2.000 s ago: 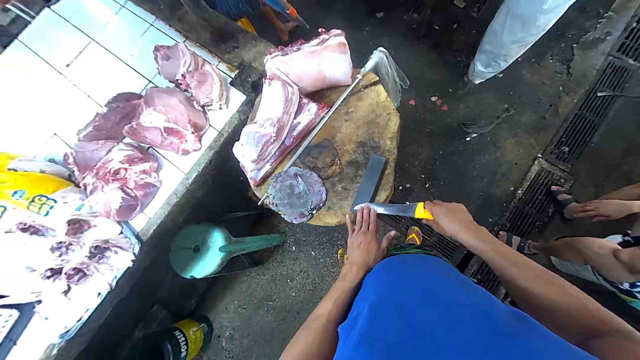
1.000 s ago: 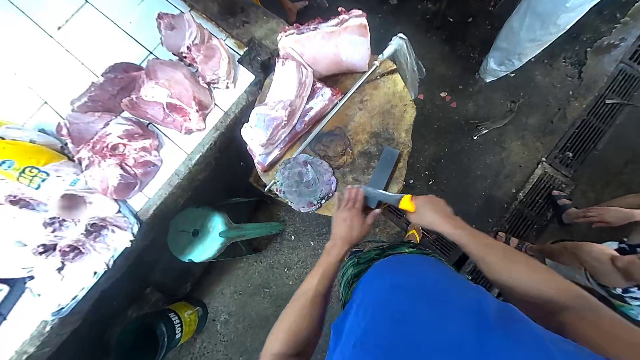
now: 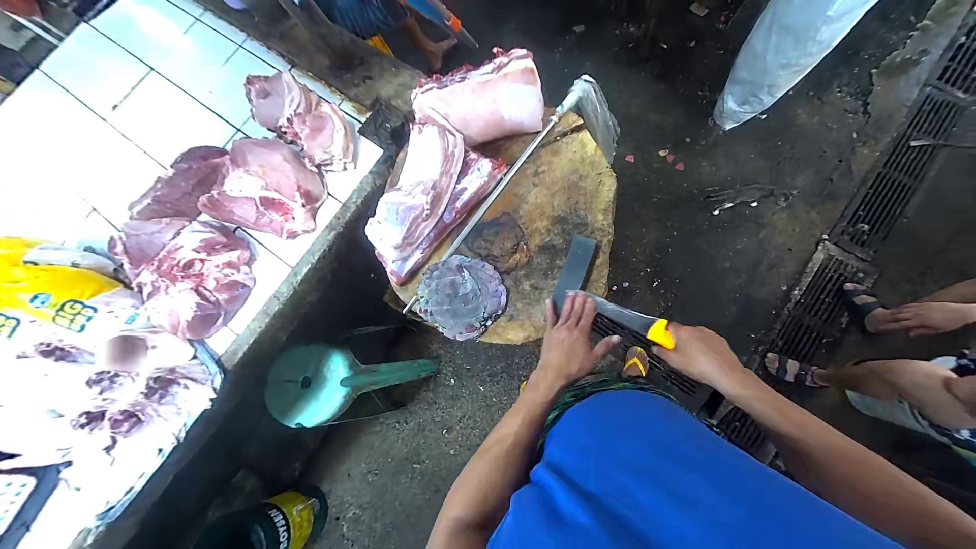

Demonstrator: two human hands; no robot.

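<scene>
My right hand (image 3: pixel 698 352) grips the yellow handle of a knife (image 3: pixel 627 314), its blade pointing left. The fingers of my left hand (image 3: pixel 569 341) lie on the blade's far end, over the near end of a grey sharpening stone (image 3: pixel 576 263). That stone rests on a round wooden chopping block (image 3: pixel 568 191). On the block's left side are slabs of raw pork (image 3: pixel 419 191), and another thick slab (image 3: pixel 484 99) lies at the back. A long thin metal rod (image 3: pixel 503 183) crosses the block diagonally. Near its lower end sits a round, plastic-like translucent item (image 3: pixel 461 296).
More raw meat (image 3: pixel 263 187) and a yellow plastic bag (image 3: pixel 46 282) lie on a white tiled counter (image 3: pixel 152 99). Below it stand a green stool (image 3: pixel 309 385) and a dark bucket (image 3: pixel 293 518). At right, a person's sandalled feet (image 3: pixel 865 301) are beside a floor grate (image 3: pixel 877 206).
My left hand has shifted slightly, from a more spread pose two seconds ago to a narrower one over the blade. The knife remains in my right hand by the stone.
</scene>
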